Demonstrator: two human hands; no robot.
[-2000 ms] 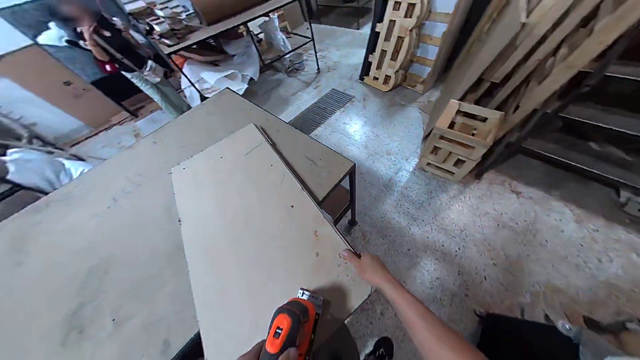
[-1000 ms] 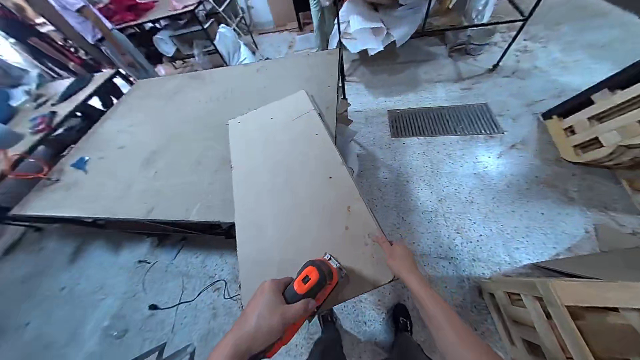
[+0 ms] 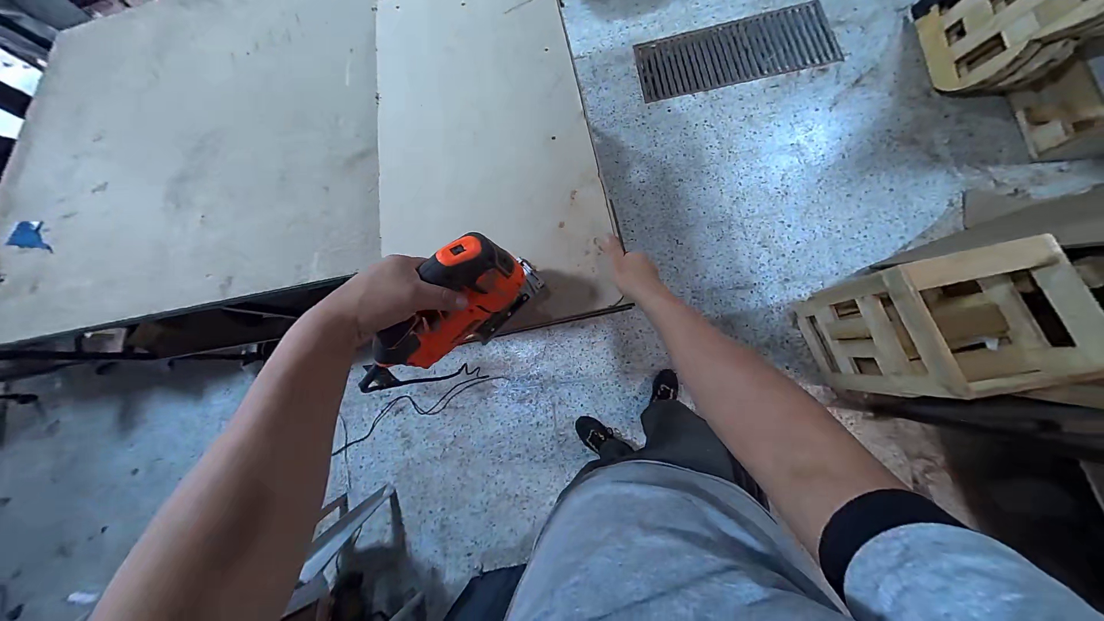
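Observation:
My left hand (image 3: 401, 297) is wrapped around the handle of an orange and black jigsaw (image 3: 483, 293), held at the near edge of a pale plywood sheet (image 3: 483, 129). The saw's metal shoe points right, over the sheet's near part; its blade cannot be made out. With my right hand (image 3: 632, 269) I grip the sheet's right edge close to the near corner, fingers on top. Beneath the sheet lies a larger board on the worktable (image 3: 198, 155), and the sheet overhangs it toward me. A dark power cord (image 3: 423, 405) trails below the saw.
A metal floor grate (image 3: 737, 52) lies beyond the sheet's right edge. At the right stand slatted wooden frames (image 3: 949, 319) and more cut wood pieces (image 3: 1000, 43). A metal frame (image 3: 349, 535) is on the floor at the lower left. A blue scrap (image 3: 30, 235) rests on the table.
The view has swung a lot, down toward my feet. My left hand still holds the jigsaw near the sheet's near end, and my right hand stays at its right edge.

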